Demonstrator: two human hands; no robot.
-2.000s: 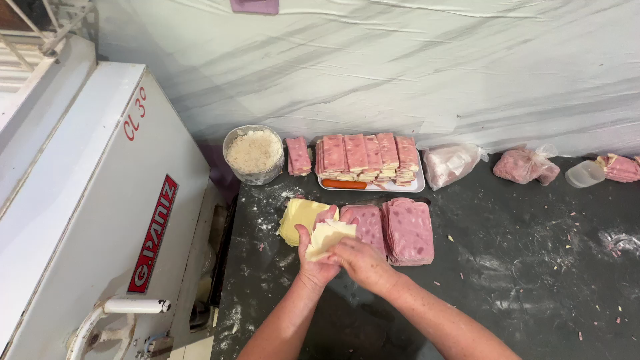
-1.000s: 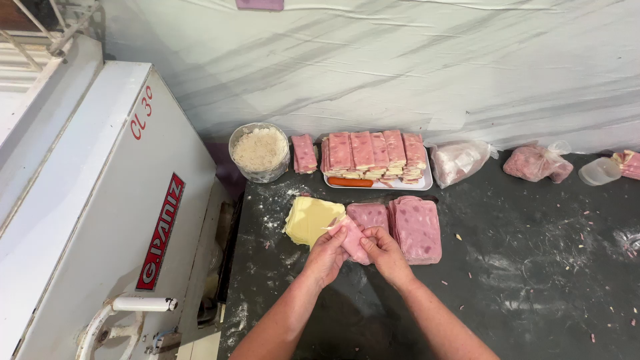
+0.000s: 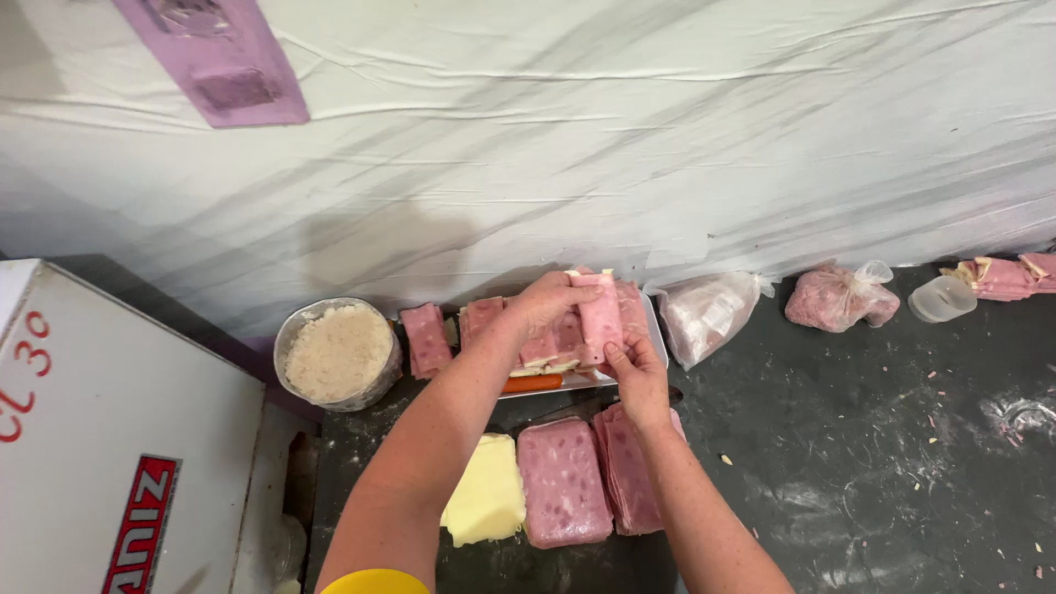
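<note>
My left hand [image 3: 554,302] and my right hand [image 3: 637,371] hold a folded slice of pink cold cut [image 3: 599,318] with a pale edge, one at its upper end and one at its lower end. It is over a white tray [image 3: 657,326] of similar folded portions [image 3: 540,345], with an orange-handled utensil [image 3: 532,384] along the front. Nearer me lie a stack of sliced cheese [image 3: 487,491] and two stacks of sliced cold cuts, one in the middle [image 3: 565,483] and one partly under my right forearm [image 3: 629,478].
Left of the tray are a round container of pale crumbs [image 3: 338,355] and a small stack of folded slices [image 3: 426,338]. To the right stand a white-filled plastic bag [image 3: 709,313], a bag of pink bits [image 3: 840,297] and a clear cup [image 3: 942,299]. A white machine [image 3: 124,396] borders the dark counter [image 3: 833,462].
Both hands have moved from in front of the cheese and cold-cut stacks to over the tray, carrying the folded slice. The view has shifted noticeably.
</note>
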